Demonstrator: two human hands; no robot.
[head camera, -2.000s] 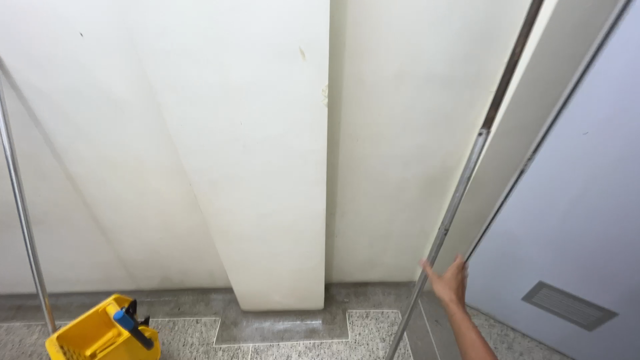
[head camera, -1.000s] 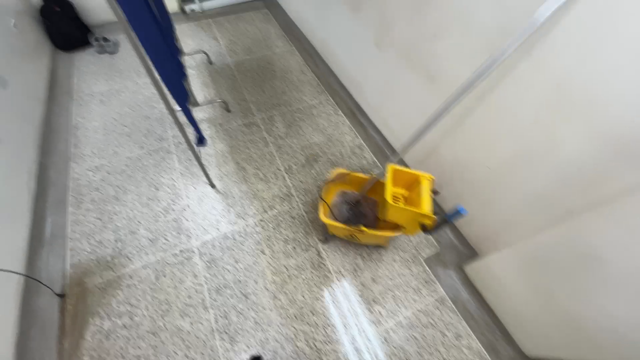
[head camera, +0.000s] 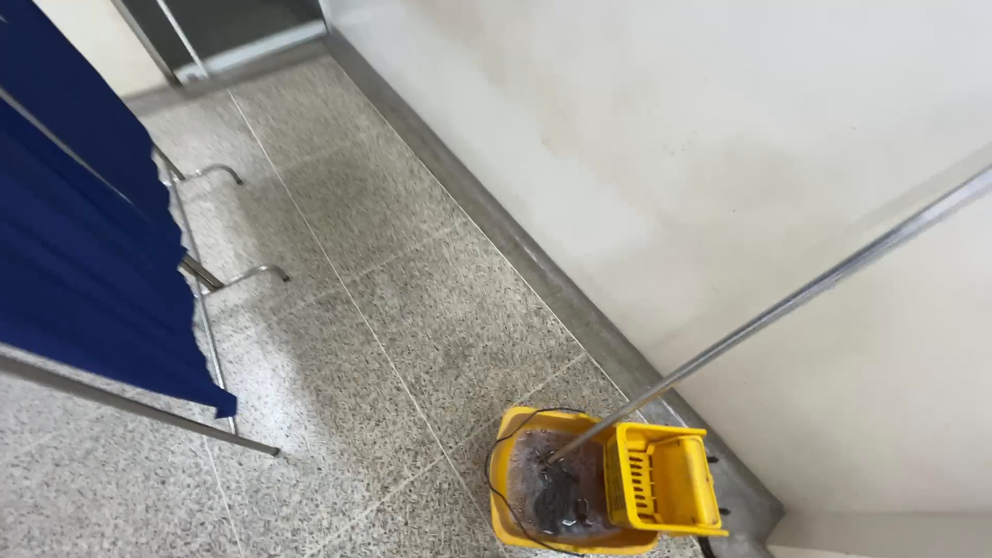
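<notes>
Neither of my hands shows in the head view. A yellow mop bucket (head camera: 502, 496) stands on the speckled floor at the lower middle, close to the wall base. It holds dark, foamy water (head camera: 570, 484), with a dark mop head (head camera: 559, 500) partly under the surface. The mop's metal handle (head camera: 763, 312) slants from the water up to the right edge of the view. A yellow wringer (head camera: 673, 480) with a slotted side sits on the bucket's right end. A thin dark wire handle (head camera: 493, 465) lies over the bucket's left rim.
A folding screen with dark blue cloth (head camera: 85, 225) stands at the left on metal tube legs (head camera: 256, 275). A pale wall (head camera: 697, 170) with a grey baseboard (head camera: 496, 209) runs along the right. At the top left is a dark glass door (head camera: 248, 23).
Two seconds ago a hand was beside a metal pole near a door; it is out of view now. The view has swung to the bucket and screen, which look closer than one second ago.
</notes>
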